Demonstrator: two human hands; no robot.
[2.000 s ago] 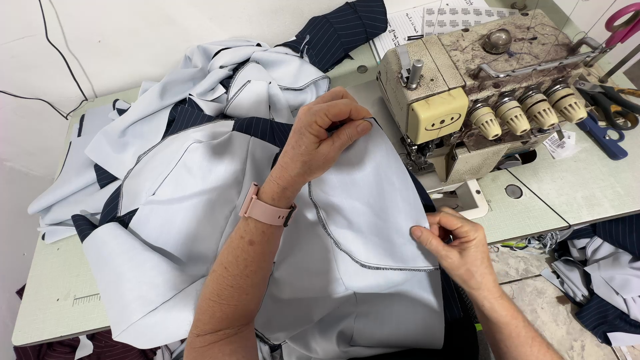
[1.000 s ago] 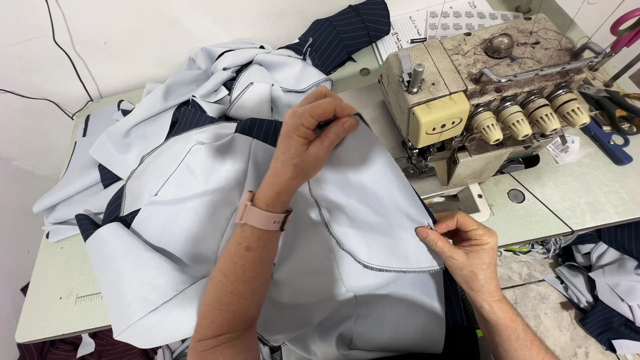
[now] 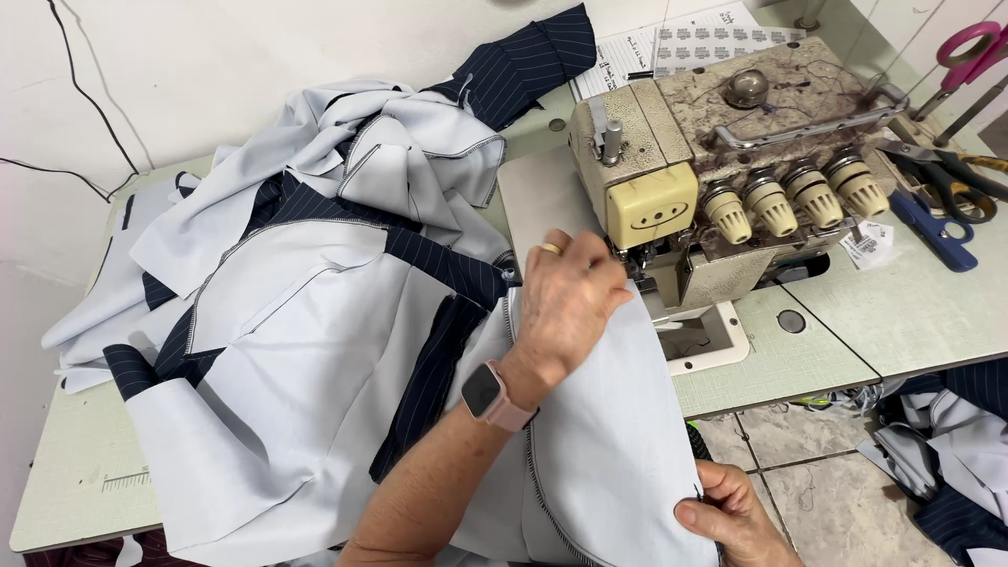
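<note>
Pale grey lining fabric (image 3: pixel 614 441) with dark overlocked edges is joined to navy pinstripe fabric (image 3: pixel 441 264) and spreads over the table. My left hand (image 3: pixel 567 303), wearing a ring and a watch with a pink strap, pinches the upper end of a lining panel just before the presser foot of the overlock machine (image 3: pixel 654 205). Its fingertips partly hide the hold. Lower right, my right hand (image 3: pixel 732 512) grips the panel's right edge between thumb and fingers, beyond the table's front edge. The panel stretches between both hands.
Cream tension dials (image 3: pixel 787 205) line the machine's front. Dark-handled scissors (image 3: pixel 945 173), blue-handled snippers (image 3: pixel 937 228) and pink-handled scissors (image 3: pixel 965 59) are at the right. Papers with writing (image 3: pixel 701 47) lie behind the machine. More fabric (image 3: pixel 945 457) hangs at lower right; black wires (image 3: pixel 94 118) run along the wall.
My left hand has moved right, toward the machine's presser foot, with the panel's upper end. My right hand has moved down with the panel edge. Navy pinstripe strips left of my wrist are more exposed.
</note>
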